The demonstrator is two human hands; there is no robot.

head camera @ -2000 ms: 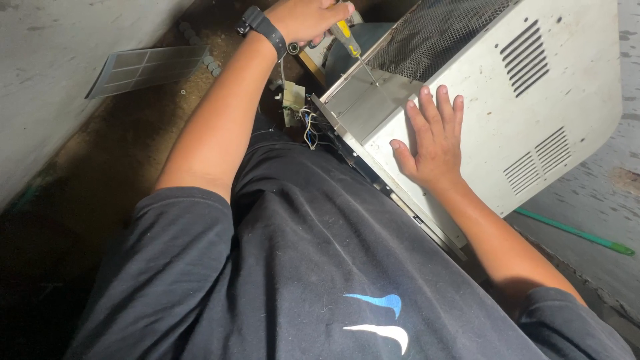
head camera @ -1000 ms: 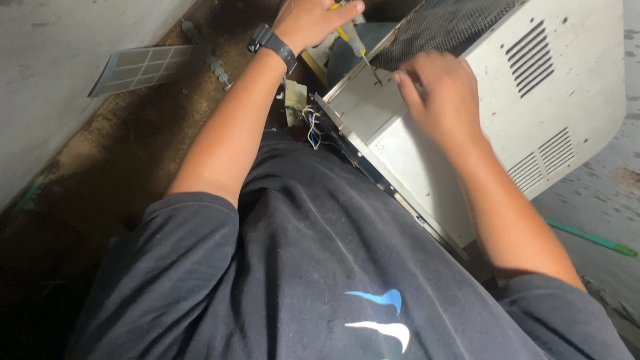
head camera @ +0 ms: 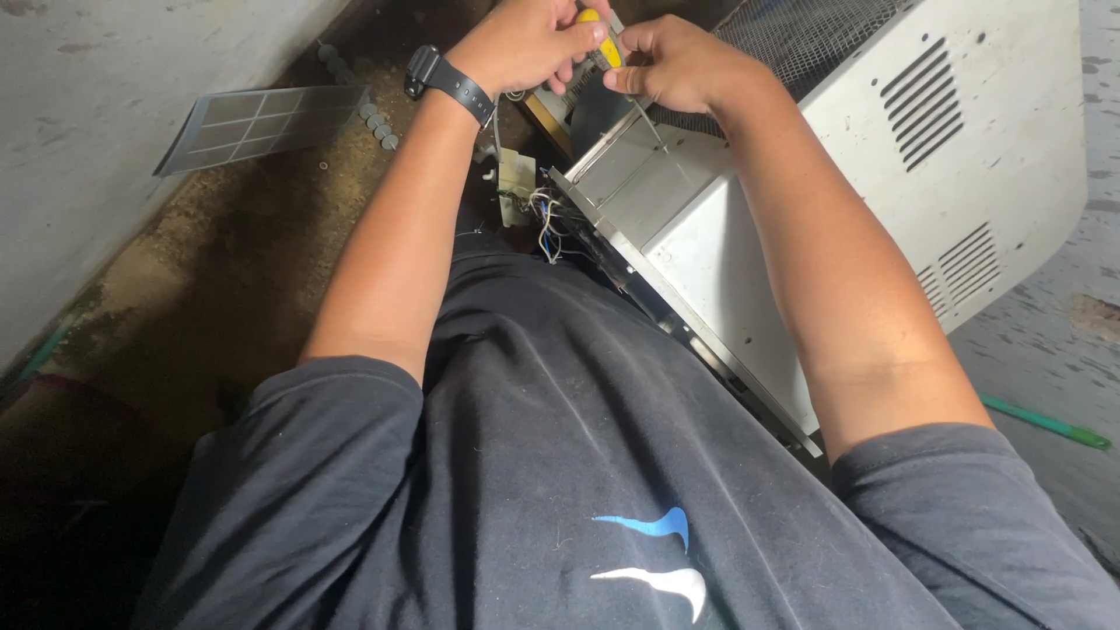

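My left hand (head camera: 547, 44) is at the top centre, wearing a black wristwatch, with its fingers around the yellow handle of a screwdriver (head camera: 610, 54). Right beside it, my right hand (head camera: 669, 63) has its thumb and fingers at the lower end of the same handle. The metal shaft slants down to the sheet-metal top of a white appliance housing (head camera: 875, 166), its tip at or close to the surface. Wires (head camera: 547, 219) and a pale plastic part (head camera: 517, 175) hang at the housing's near left corner. Dark metal mesh (head camera: 805, 44) lies behind my right hand.
A framed filter panel (head camera: 271, 127) leans by the wall at the left, near a string of grey discs (head camera: 376, 127). The housing's long metal edge (head camera: 717, 350) runs close to my body. At the right a green pole (head camera: 1046, 422) lies beyond the housing.
My right hand has left the housing's surface, where it lay flat at first, and moved up to the screwdriver. My left hand stays at the handle.
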